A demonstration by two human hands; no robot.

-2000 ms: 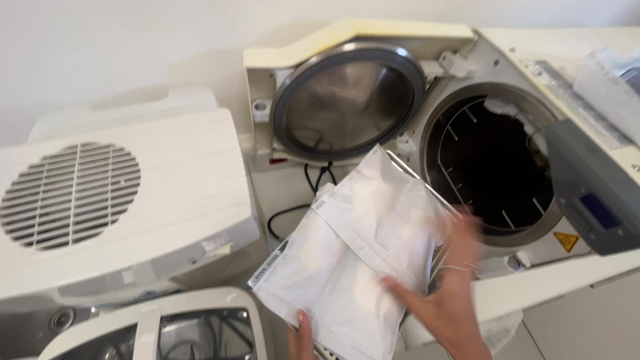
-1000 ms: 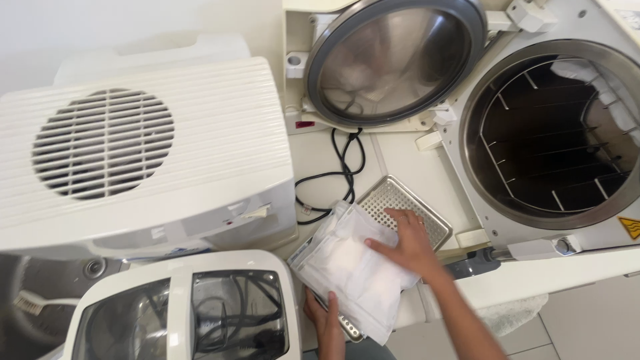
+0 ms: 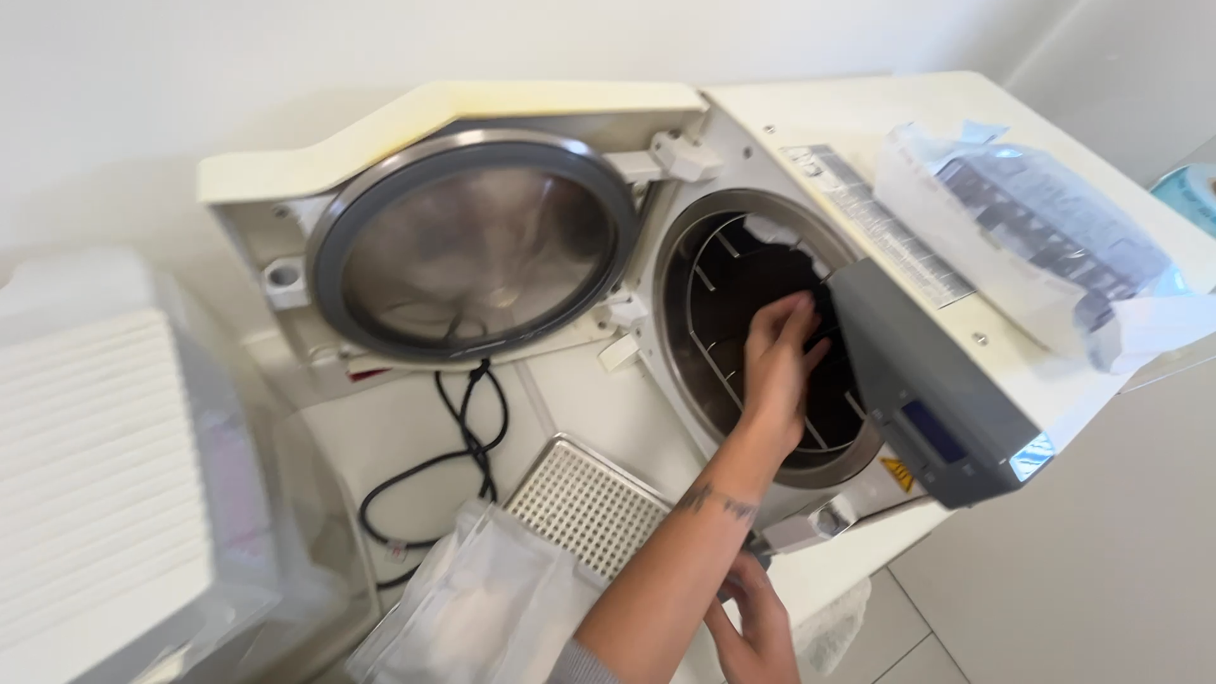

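My left hand point(image 3: 784, 356) reaches into the round chamber of a tabletop steam autoclave point(image 3: 836, 475), fingers apart, with nothing visible in it. Inside are a wire rack point(image 3: 708, 351) and a whitish packet edge point(image 3: 771, 231). The round metal door point(image 3: 480, 252) hangs open at the left. Low at the right, my right hand point(image 3: 750, 608) has its fingers around a dark grey handle-like object point(image 3: 758, 549), mostly hidden. A perforated metal tray point(image 3: 589, 503) lies on the counter in front of the chamber. White pouches point(image 3: 484, 608) rest over its near end, partly behind my left forearm.
A black cable point(image 3: 465, 427) loops across the counter behind the pouches. At the left stands a white appliance with a ribbed top point(image 3: 95, 475). Clear-faced pouches point(image 3: 1054, 228) lie on the autoclave. Its grey control panel point(image 3: 931, 399) juts out beside the opening, above a yellow warning sticker point(image 3: 897, 473).
My hands have left the pouches, which both touched one second ago. My left hand has moved up and right into the chamber; my right hand is now at the dark grey object.
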